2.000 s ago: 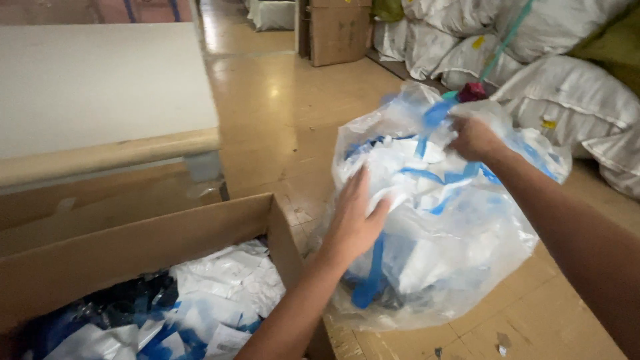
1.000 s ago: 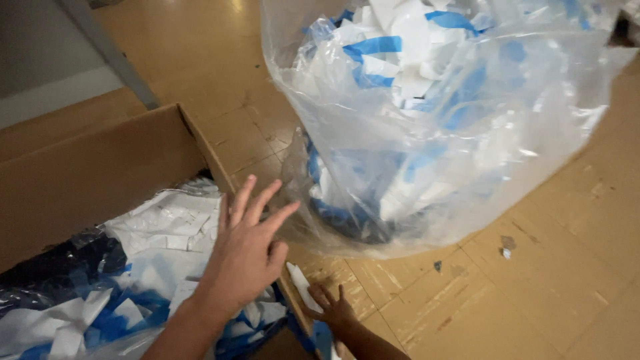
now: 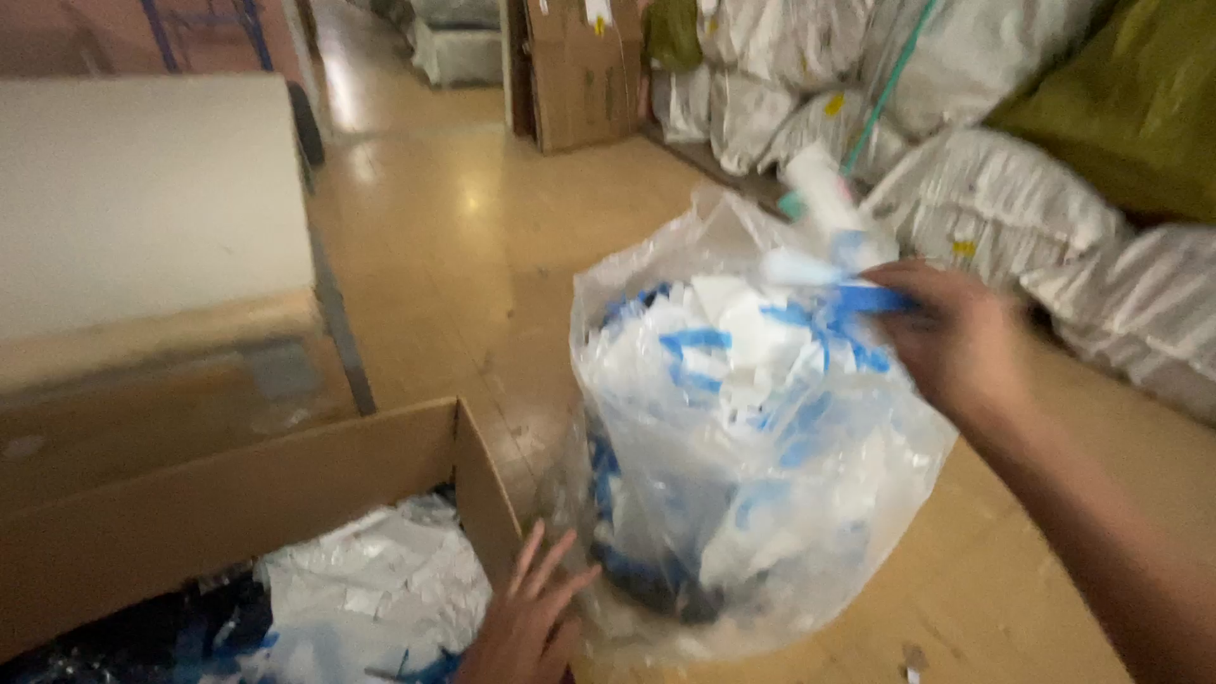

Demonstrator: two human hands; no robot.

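Observation:
Blurred by motion, my right hand grips white and blue scraps over the far right part of a clear plastic bag. White and blue scraps fill that bag, which stands upright on the floor. My left hand has its fingers apart at the right wall of a cardboard box, near the bag's lower left side; no item shows in it. Inside the box lie crumpled white sheets, blue pieces and dark plastic.
A white-topped table stands at the left. Stuffed white sacks and an olive sack are piled at the right. Upright brown cardboard is at the back. Small debris lies on the tiled floor.
My right hand has risen from beside the box to above the bag, with scraps in its grip. The left hand stays near the box's right wall. The view has tilted up.

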